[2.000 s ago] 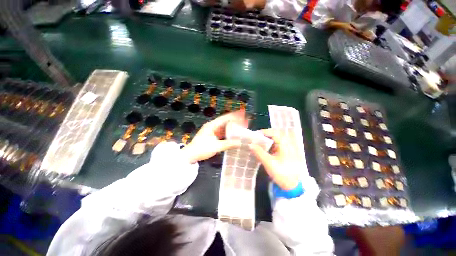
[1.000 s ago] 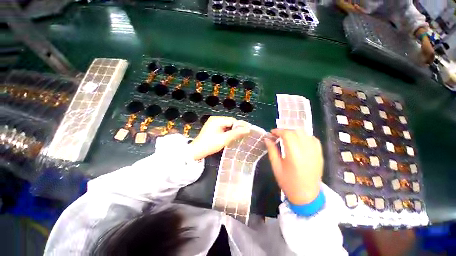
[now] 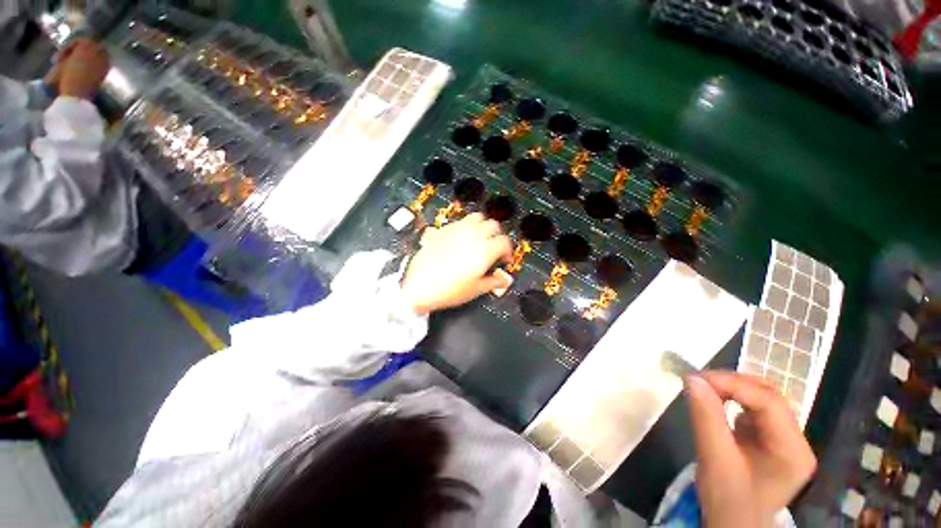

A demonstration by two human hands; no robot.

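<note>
A clear blister tray (image 3: 645, 186) with rows of black discs (image 3: 536, 227) and gold flex tails lies in front of me. My left hand (image 3: 454, 264) is over its lower left part, fingers bent down at a module; whether they hold it is hidden. A long pad sheet (image 3: 640, 361) lies slanted over the tray's lower right edge, mostly blank, with gridded squares at its near end. My right hand (image 3: 751, 438) is above the sheet's right side, thumb and finger pinched on a small blurred greyish piece (image 3: 676, 363). One whitish pad (image 3: 400, 218) shows at the tray's left edge.
A gridded sheet stack (image 3: 356, 144) lies left of the tray, another (image 3: 789, 325) right. Trays with gold rows (image 3: 222, 124) are far left, near another person's hands (image 3: 80, 68). A padded-module tray (image 3: 898, 413) is at the right edge; stacked trays (image 3: 795, 41) are at the back right.
The view has swung left. The sheet, earlier held between both hands, now lies down with a blank area showing. My left hand has moved onto the modules; my right hand has left the sheet.
</note>
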